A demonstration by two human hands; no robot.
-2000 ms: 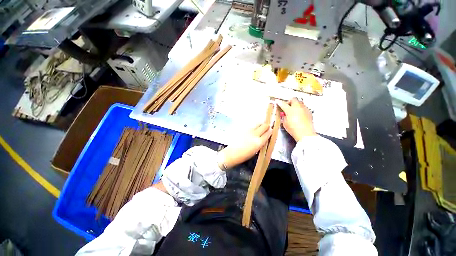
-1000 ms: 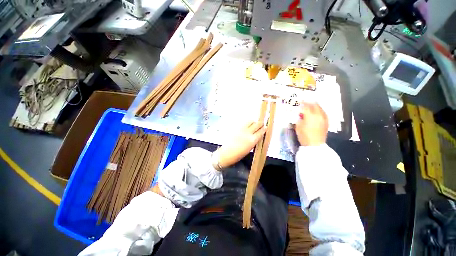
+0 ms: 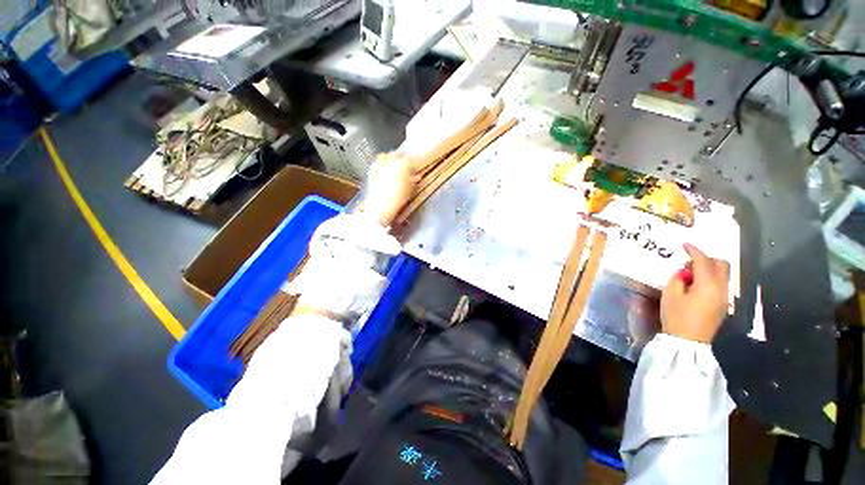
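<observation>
Two brown straps run from the white template plate over the table's front edge down to my lap; no hand touches them. My left hand is at the loose pile of straps on the left of the metal table, its fingers over the near ends; whether it grips one is hidden. My right hand rests at the right part of the template, fingers curled round a small red-pink tool, possibly thread snips, mostly hidden. Yellow-orange clamp pieces lie at the template's far edge.
The grey machine head with a red logo stands behind the template. A blue bin with straps is left of my lap, beside an open cardboard box. A control panel is cut off at the right edge.
My left hand has left the two straps and moved left to the pile. My right hand has moved right, off the straps. The view has turned left, and green parts now show at the clamp.
</observation>
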